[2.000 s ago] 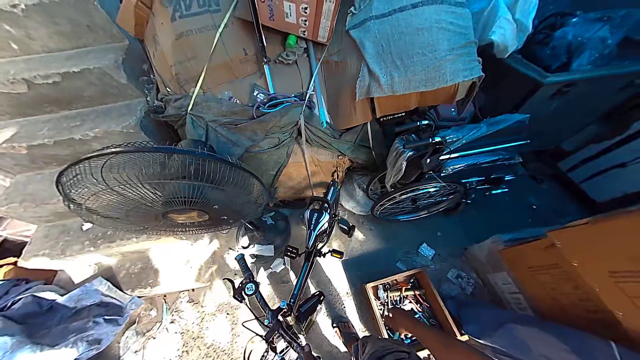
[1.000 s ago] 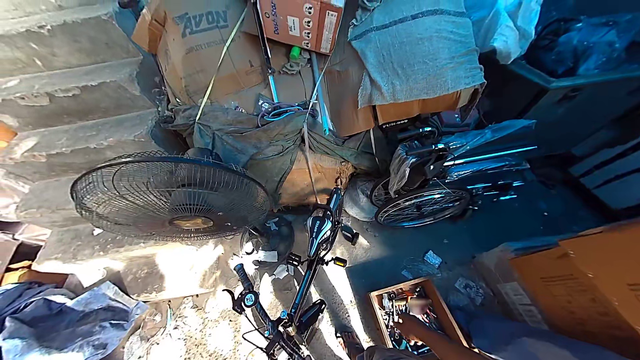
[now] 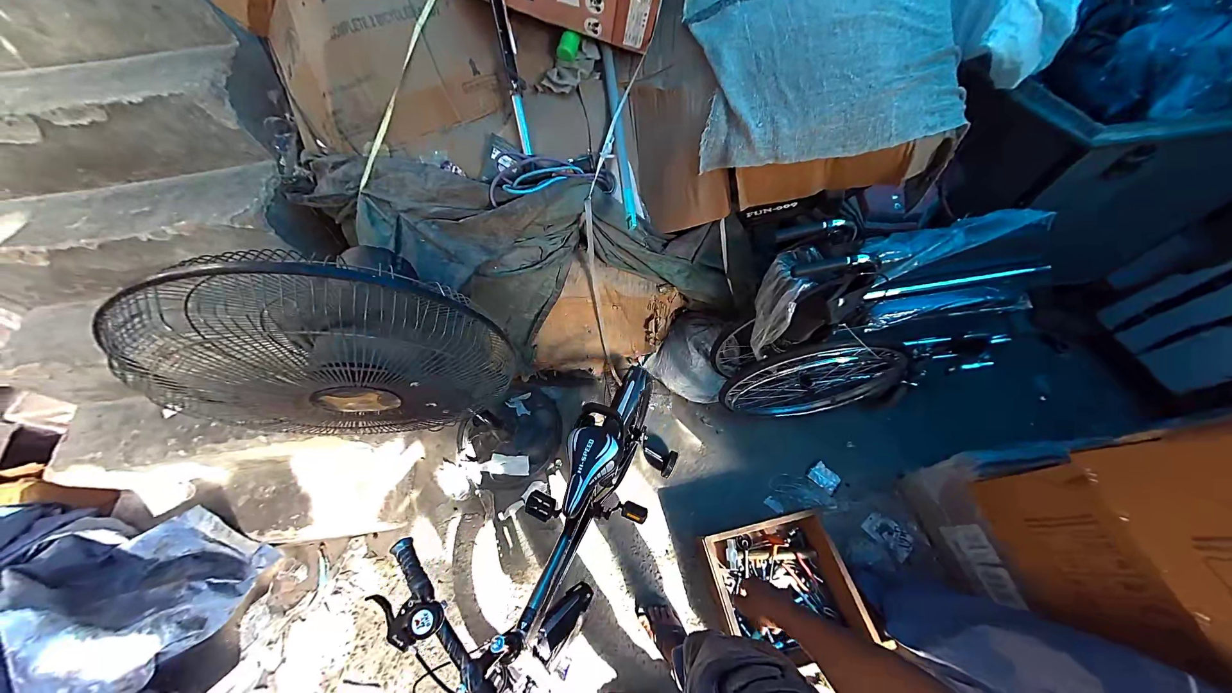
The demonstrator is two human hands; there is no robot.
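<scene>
My right hand (image 3: pixel 760 604) is in a wooden box (image 3: pixel 714 568) of loose tools and metal parts (image 3: pixel 794 576); its fingers are dark and partly hidden, so whether they hold anything cannot be made out. My left hand is out of view. Left of the box stands a small bicycle, with its black and blue saddle (image 3: pixel 589 462), pedals (image 3: pixel 633 512), blue-black frame tube (image 3: pixel 558 570) and handlebar grip (image 3: pixel 412 568). The handlebar, with a brake lever (image 3: pixel 380 616) and a round bell-like part (image 3: pixel 422 621), is at the bottom left of the bicycle.
A large black pedestal fan (image 3: pixel 308 346) stands left of the bicycle, beside concrete steps (image 3: pixel 125 144). A plastic-wrapped wheelchair (image 3: pixel 818 375) is behind the box. Cardboard cartons (image 3: pixel 1107 529) stand at the right. A dark cloth (image 3: pixel 452 231) drapes the cartons behind. Crumpled sheeting (image 3: pixel 115 587) lies lower left.
My right hand stays in the wooden box, with its forearm reaching in from the lower right. Nothing else has plainly moved apart from a slight shift of view.
</scene>
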